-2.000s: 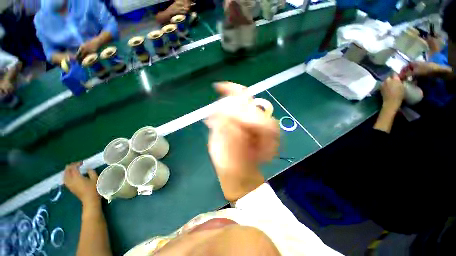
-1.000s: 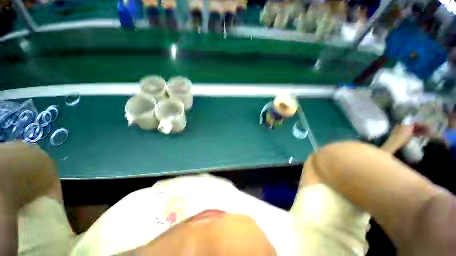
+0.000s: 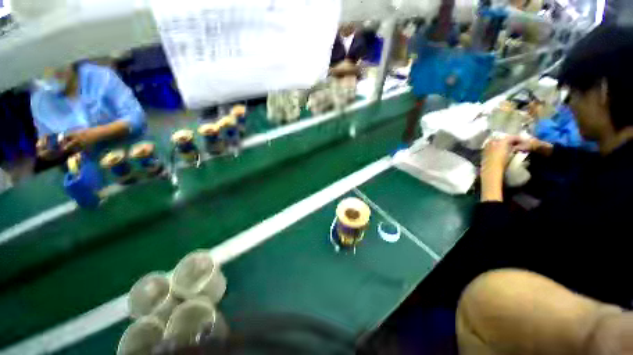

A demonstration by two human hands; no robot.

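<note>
Neither of my hands is in the picture; only my bare bent right arm shows, large and cut off at the lower right. A wound coil assembly (image 3: pixel 352 222) stands upright on the green bench, with its tan round top up and loose lead wires at its base. A thin white ring (image 3: pixel 389 231) lies just right of it, not touching it. Several cream cup-shaped housings (image 3: pixel 197 276) stand grouped with open tops up at the lower left, the front ones partly cut off by the picture's edge.
Several coil assemblies (image 3: pixel 184 144) and a blue tape dispenser (image 3: pixel 82 182) stand across the green conveyor (image 3: pixel 277 173). A coworker in black works at the right beside a white wrapped tray (image 3: pixel 437 168). A white instruction sheet (image 3: pixel 246 48) hangs overhead. A dark blur covers the bottom centre.
The view has swung up and to the right. Both hands were visible two seconds ago and are now out of view. The loose rings at the left have left the picture. The coil assembly still stands.
</note>
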